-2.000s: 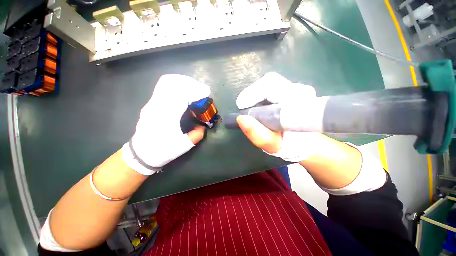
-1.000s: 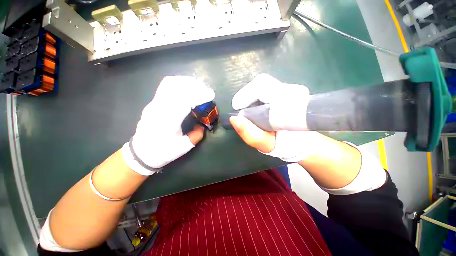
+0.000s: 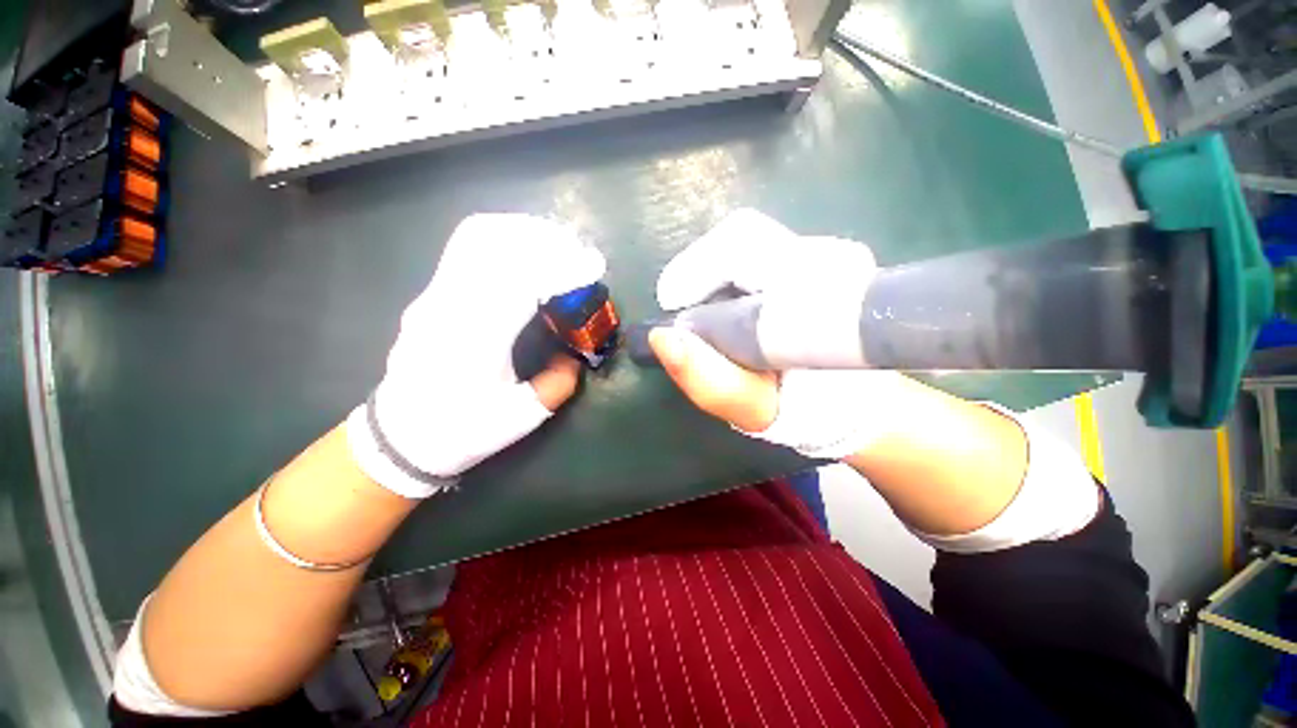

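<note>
My left hand [image 3: 477,334], in a white glove with a bare thumb tip, holds a small coil [image 3: 586,322] with orange windings and a blue and black body above the mat. My right hand [image 3: 775,320], gloved with a bare thumb, grips the front of a long dark grey glue syringe [image 3: 1024,306]. The syringe lies nearly level, its narrow end pointing left at the coil. Whether the tip touches the coil I cannot tell. A teal adapter head [image 3: 1209,285] caps its rear at the right.
A metal holding fixture [image 3: 555,103] with pale yellowish blocks stands along the back of the green mat [image 3: 285,341]. Stacked coils [image 3: 88,185] sit at the far left. A pale air hose [image 3: 981,103] crosses the back right. A yellow-lined aisle runs along the right.
The rear of the syringe has moved left and its adapter head has turned slightly. The front end stays close to the coil. Both hands have shifted only slightly.
</note>
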